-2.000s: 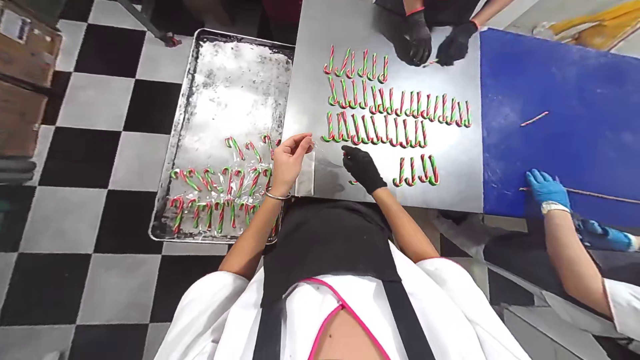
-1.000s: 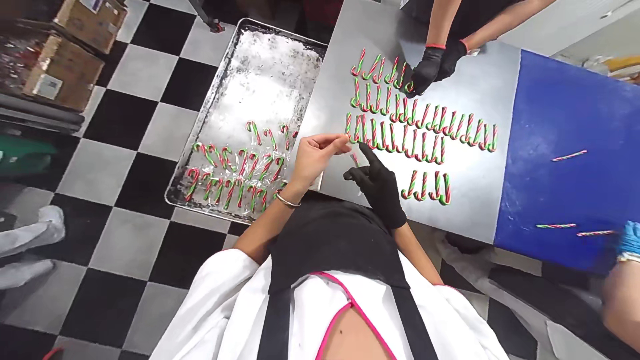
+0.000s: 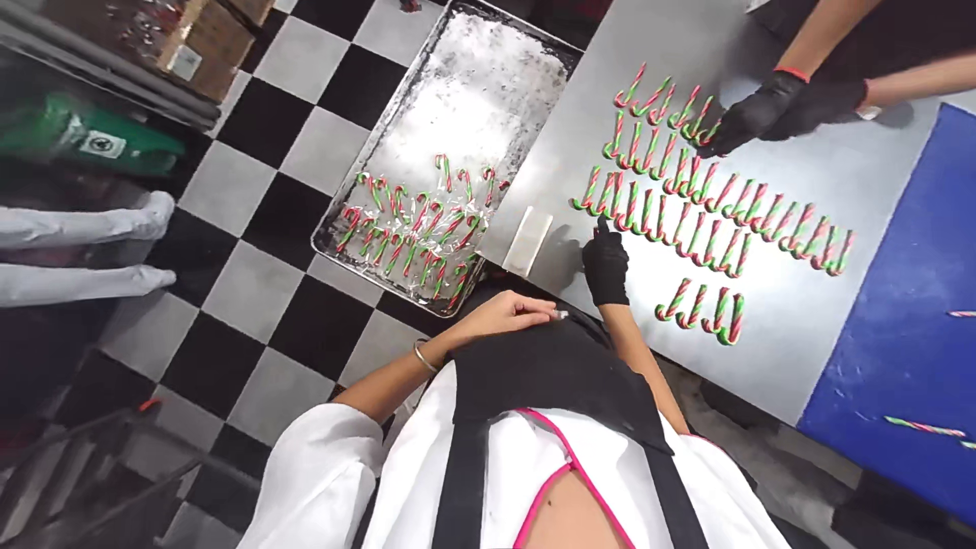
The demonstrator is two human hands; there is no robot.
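Observation:
My left hand, bare, is at the front of my black apron beside the table edge. Its fingers are together, and a small whitish bit shows at the tips; what it is cannot be made out. My right hand, in a black glove, reaches over the steel table. Its extended index finger is at the lower end of a red and green candy cane near the left end of a row. Several rows of candy canes lie there, with a short row nearer me. A pale flat rectangular piece lies at the table's left edge.
A metal tray left of the table holds candy canes in clear wrap. Across the table, a co-worker's black-gloved hands are at the far rows. A blue surface with striped candy pieces adjoins at right. Another person's legs are at left.
My hands were close together at the table's near edge; now they are apart, the left back at my apron and the right at the candy rows. The view has turned.

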